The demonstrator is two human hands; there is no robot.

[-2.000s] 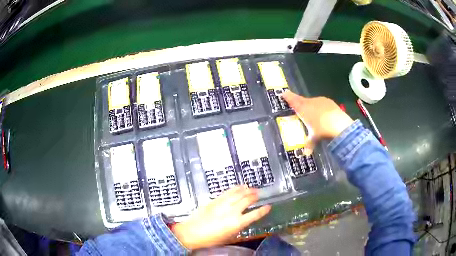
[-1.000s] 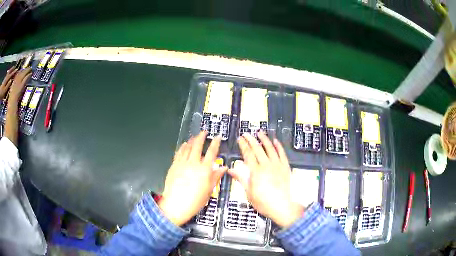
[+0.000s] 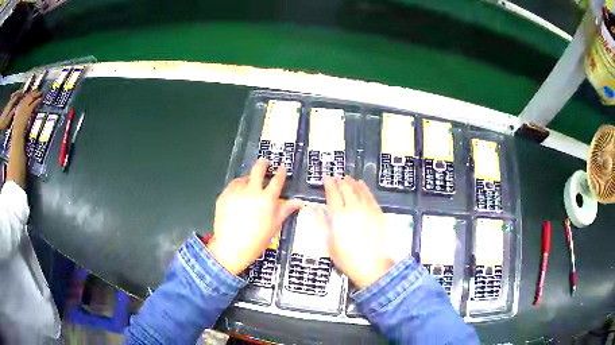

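Note:
Several keypad phones with lit screens lie face up in a clear blister tray (image 3: 510, 266), in two rows. My left hand (image 3: 246, 215) is over the tray's left end, its fingertips on the keys of the upper-left phone (image 3: 280, 128). It partly covers the phone below. My right hand (image 3: 354, 229) has its fingertips at the lower edge of the second upper phone (image 3: 326, 135) and covers part of the lower row. The lower phone (image 3: 308, 273) between my hands shows its keys. Both hands have fingers spread and lift nothing.
A red marker (image 3: 543, 263) and a thin pen (image 3: 571, 256) lie right of the tray, below a white ring (image 3: 580, 198) and a fan (image 3: 602, 165). A pale post (image 3: 556, 87) stands behind. At left, a co-worker's hand (image 3: 25, 111) is at another phone tray, beside two pens.
The view has swung right since the oldest frame, and both hands are now at the tray's left end. Since one second ago they have barely moved over the phones.

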